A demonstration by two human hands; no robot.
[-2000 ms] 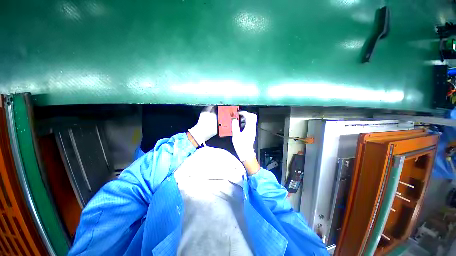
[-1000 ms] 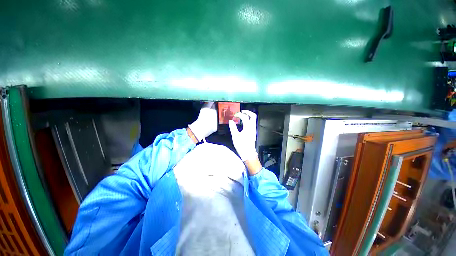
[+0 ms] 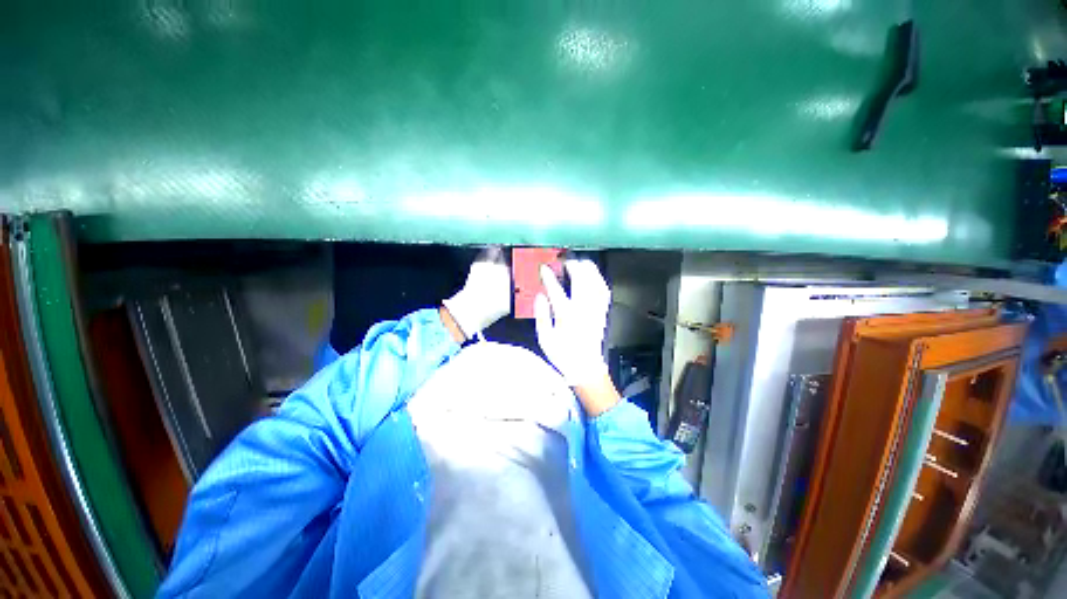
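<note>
A small red rectangular item (image 3: 534, 284) is held upright in the picture just below the front edge of the green bench mat (image 3: 468, 117). My left hand (image 3: 481, 297), in a white glove, grips its left side; the fingertips are blurred near the mat edge. My right hand (image 3: 573, 314), also white-gloved, is at its right side, with fingers bent over the lower right part of its face. Whether my right hand grips it or only touches it is unclear. What the red item is cannot be told.
A black slim brush-like tool (image 3: 889, 88) lies on the mat at the right. Below the bench are a dark handset (image 3: 690, 407), a white cabinet (image 3: 739, 386) and an orange-brown frame (image 3: 860, 433) on the right. A grey panel (image 3: 193, 363) and orange crate (image 3: 35, 468) are on the left.
The red item shows longer than one second ago, when its lower part was out of sight. My right fingers have shifted from a pinch near its right edge to lying over its face.
</note>
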